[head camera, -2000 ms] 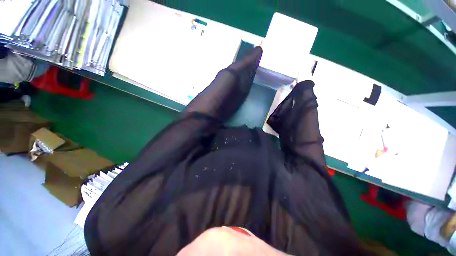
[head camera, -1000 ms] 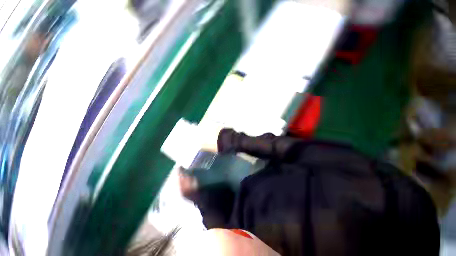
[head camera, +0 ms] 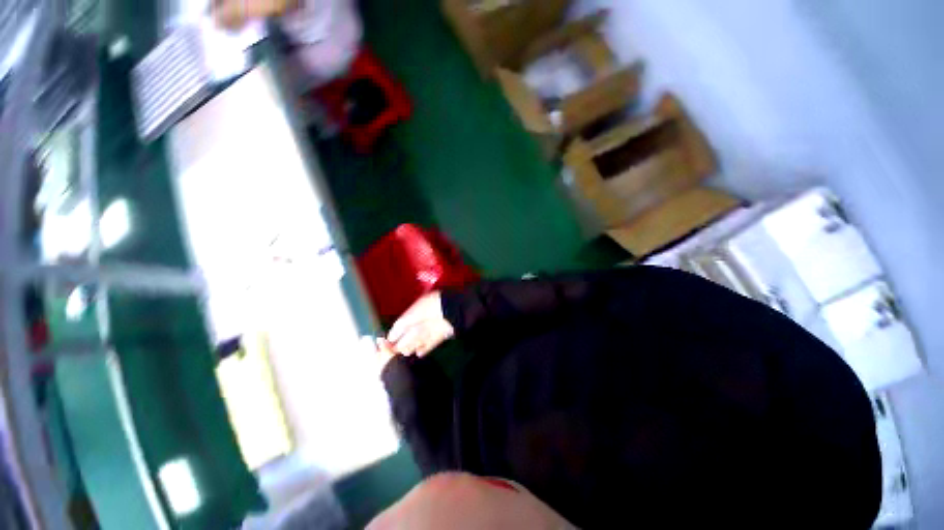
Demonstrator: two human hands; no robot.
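Note:
My right hand (head camera: 422, 327), bare below a black sleeve, is beside the near bench edge; its fingers look bent and I cannot see anything held. Only a little of my left hand (head camera: 386, 348) shows, just left of my right hand, above its dark sleeve; its grip is hidden. White sheets (head camera: 336, 399) cover the bench beside my hands, washed out. A pale yellow sheet or panel (head camera: 254, 399) lies along their far side, with a small black piece (head camera: 228, 348) at its upper end. The view is blurred.
Red stools (head camera: 414, 264) stand on the green floor beside the bench. Open brown cartons (head camera: 637, 171) stand at the upper right, stacked white items (head camera: 818, 248) at the right. A person's pale sleeve (head camera: 326, 36) shows at the top, near a grey-white stack (head camera: 171, 83).
The view has swung round; the bench now runs down the left, with stools and cartons in sight. My hands have moved from the pale box area to the near bench edge.

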